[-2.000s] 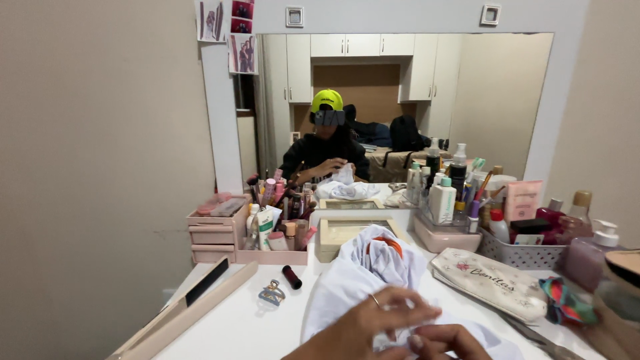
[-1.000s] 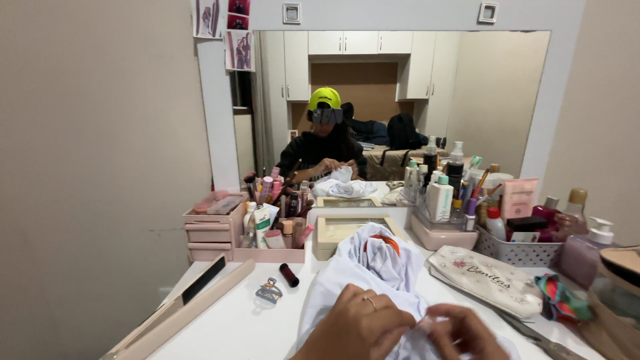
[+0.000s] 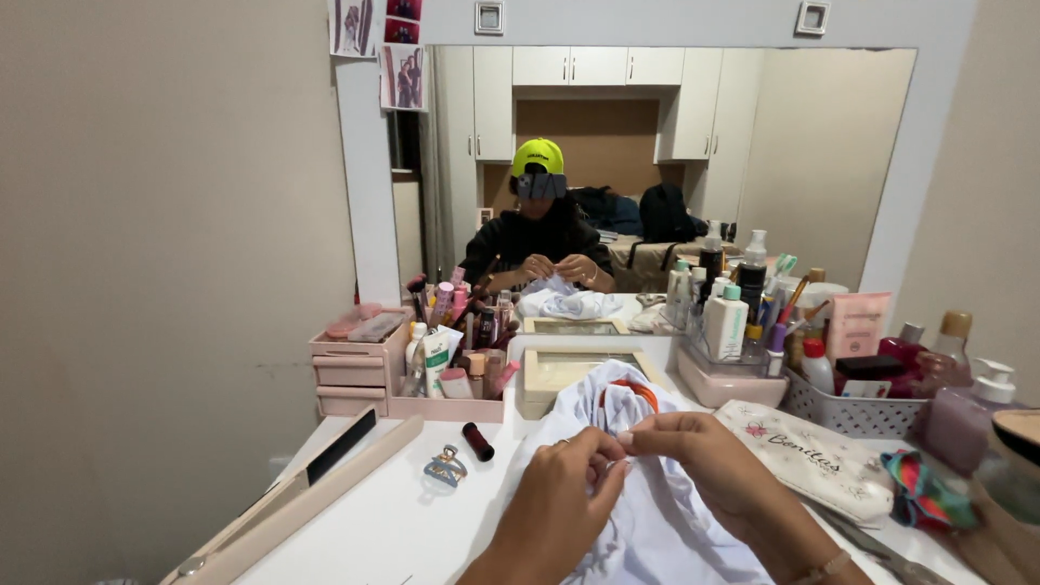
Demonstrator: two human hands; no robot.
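Note:
A white cloth (image 3: 666, 504), bunched up, lies across the front middle of the white table, with an orange ring-shaped edge (image 3: 638, 394) showing in its folds. Over the cloth, my left hand (image 3: 569, 496) and my right hand (image 3: 707, 463) meet at the fingertips. Thumb and fingers of each are pinched together. Whatever is between them is too small to make out; a thread or needle cannot be told. The mirror (image 3: 812, 162) reflects both hands raised above the cloth.
A hair straightener (image 3: 317, 496), a claw clip (image 3: 445, 466) and a dark red tube (image 3: 478, 442) lie left. Right are a fabric pouch (image 3: 804, 459), scissors (image 3: 877, 548), a scrunchie (image 3: 926, 491) and a basket (image 3: 861, 410) of bottles. A pink organizer (image 3: 447, 409) and cream box (image 3: 540, 382) stand behind.
My hands have risen a little from low over the cloth, and the fingertips now meet just in front of the orange edge. The cloth has stayed in about the same place.

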